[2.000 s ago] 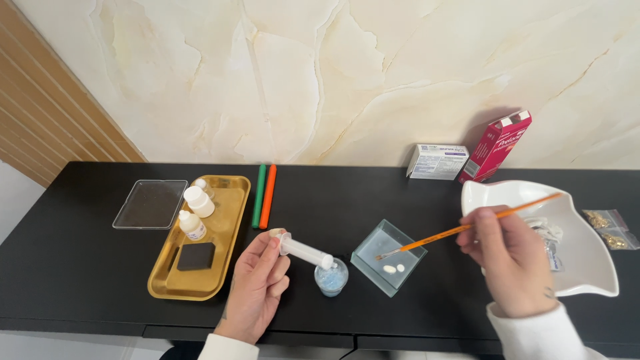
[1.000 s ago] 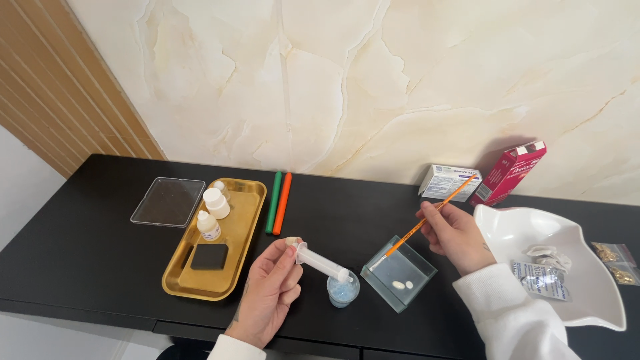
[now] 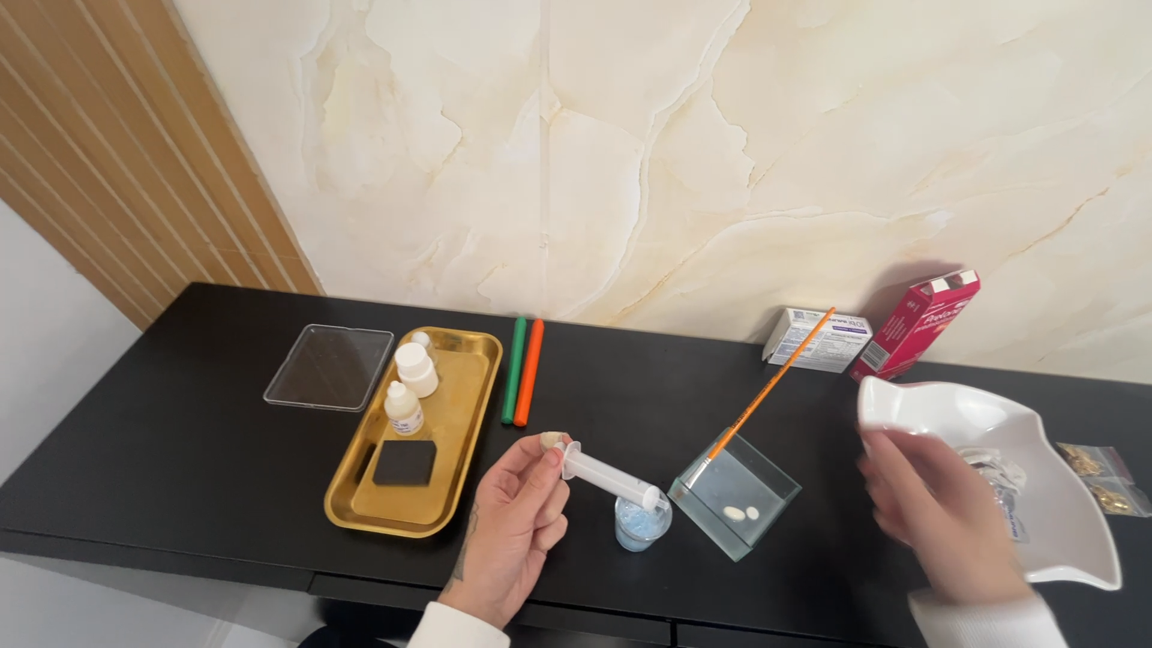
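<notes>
My left hand (image 3: 522, 517) grips a clear plastic syringe (image 3: 612, 477) by its flanged end; the tip points right, over a small clear cup (image 3: 641, 522) of pale blue material. To the right, a square glass dish (image 3: 751, 504) holds two white tablets (image 3: 742, 514). An orange-handled paintbrush (image 3: 765, 396) leans in this dish, bristles down at its left corner. My right hand (image 3: 936, 513), blurred by motion, is over the left side of a white wavy-edged bowl (image 3: 1071, 531); whether it holds anything cannot be seen. A blister pack (image 3: 1017, 517) lies partly hidden in the bowl.
A gold tray (image 3: 481, 396) at left carries white bottles (image 3: 417, 369) and a black block (image 3: 404, 463). Beside it are a clear square lid (image 3: 330, 366) and green (image 3: 514, 371) and orange (image 3: 529, 373) sticks. Two medicine boxes (image 3: 918, 324) stand by the wall; small bags (image 3: 1102, 477) lie far right.
My right hand has let go of the paintbrush, which now leans in the glass dish, and has moved right to the white bowl. My left hand still holds the syringe.
</notes>
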